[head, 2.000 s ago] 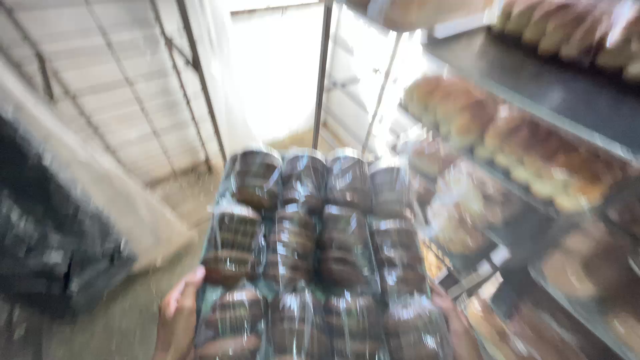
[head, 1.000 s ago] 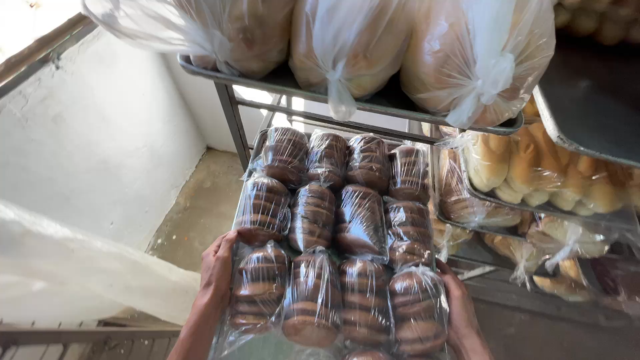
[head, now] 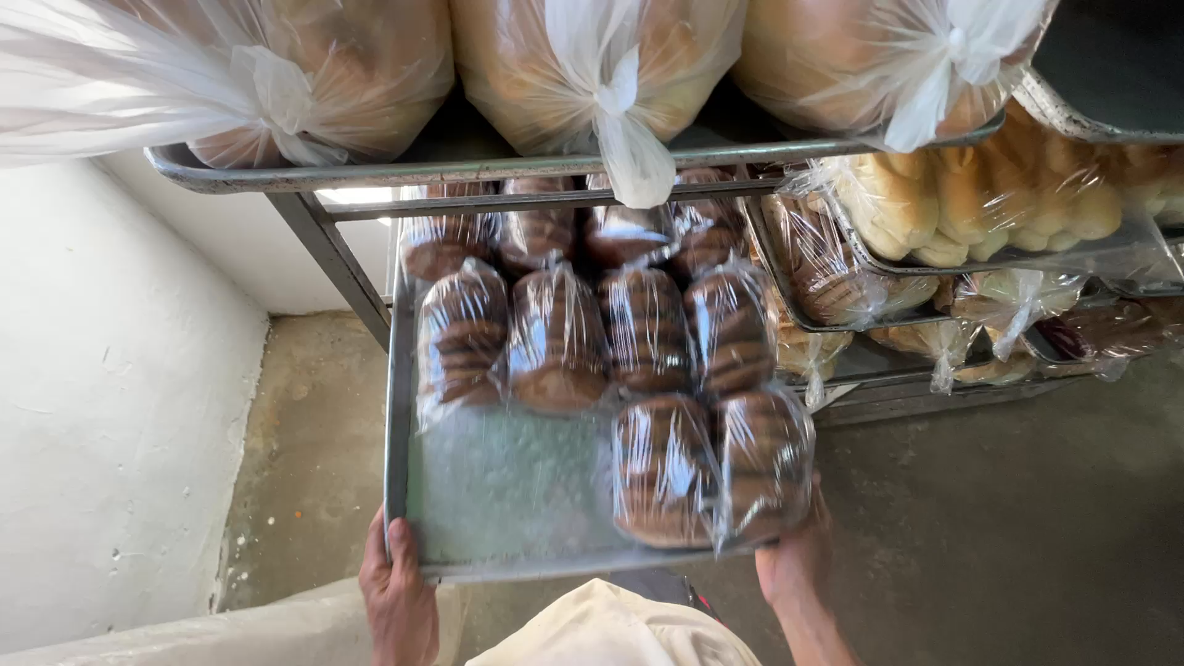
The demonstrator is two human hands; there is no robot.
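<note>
A metal baking tray (head: 513,490) is held level between my two hands, its far end beneath the upper tray of a metal rack. My left hand (head: 400,592) grips its near left corner, thumb on the rim. Near the right corner, my right hand (head: 797,564) holds the edge, with its fingers partly hidden by the tray and packs. Clear plastic packs of stacked brown round baked goods (head: 643,328) stand in rows on the tray. Two packs (head: 712,467) sit at its near right; bare tray surface shows at the near left.
Above, a rack tray (head: 573,166) bears knotted plastic bags of bread (head: 601,74). More trays with wrapped bread rolls (head: 999,194) fill the rack at right. A metal rack post (head: 328,268) stands left of the held tray, near a white wall (head: 120,388). Concrete floor (head: 999,518) lies below.
The held tray's far end now lies under the upper rack tray, where one second ago its packs showed in front of it. The tray's near-left part, now bare, is visible.
</note>
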